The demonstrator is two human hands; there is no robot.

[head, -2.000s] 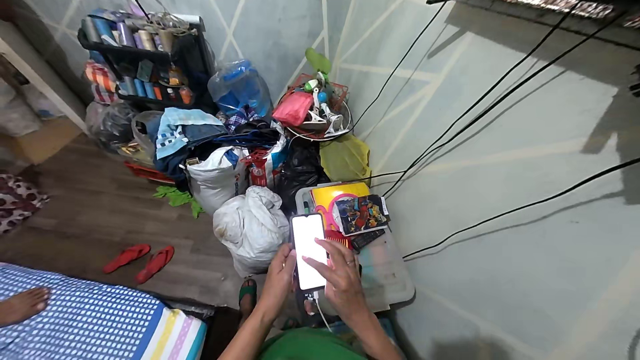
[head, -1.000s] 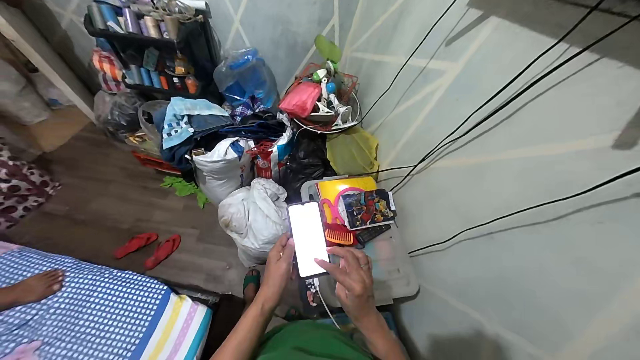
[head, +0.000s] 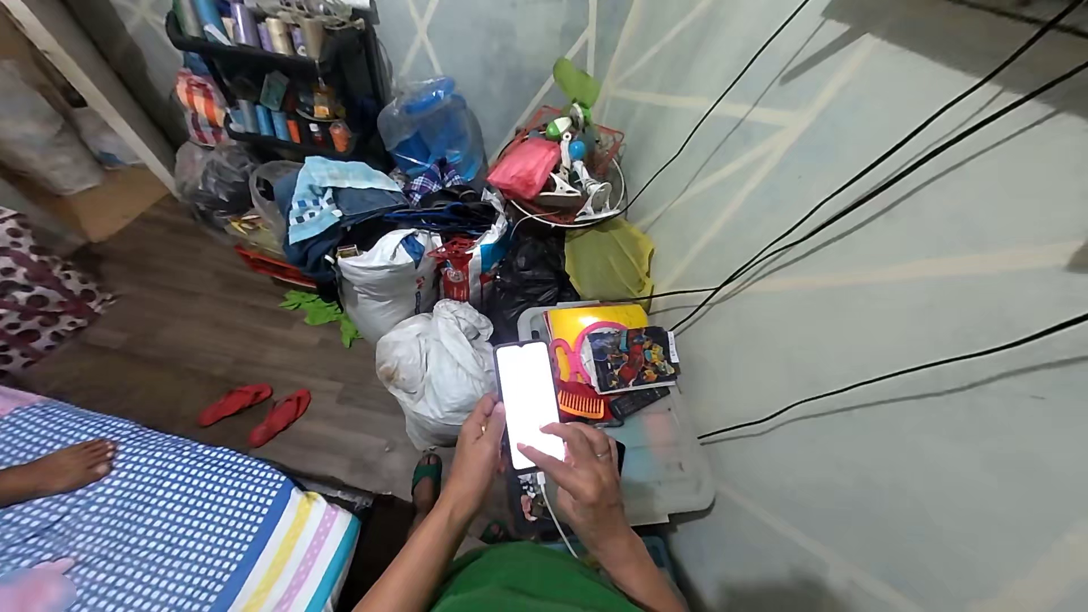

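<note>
My left hand (head: 478, 455) grips the left edge of a smartphone (head: 529, 395) with a bright white screen. Fingers of my right hand (head: 582, 472) touch the lower part of that screen; whether they also hold the phone is hidden. A white charging cable (head: 554, 518) runs down from the phone's bottom edge. Beyond the phone, a plastic storage box lid (head: 671, 459) bears an orange comb (head: 581, 404), a pink-handled item (head: 565, 361), a black remote control (head: 639, 401), a yellow folder or book (head: 595, 319) and a booklet with a colourful cover (head: 633, 359).
White sacks (head: 438, 365) and a black plastic bag (head: 531, 276) stand ahead. Red flip-flops (head: 280, 416) lie on the wood-look floor (head: 357, 425). A bed with a checked sheet (head: 170, 518) is at left, with another person's foot (head: 76, 466) on it. Black cables (head: 807, 225) cross the wall.
My right hand's fingers have shifted over the lower part of the phone screen. My left hand keeps its hold on the phone.
</note>
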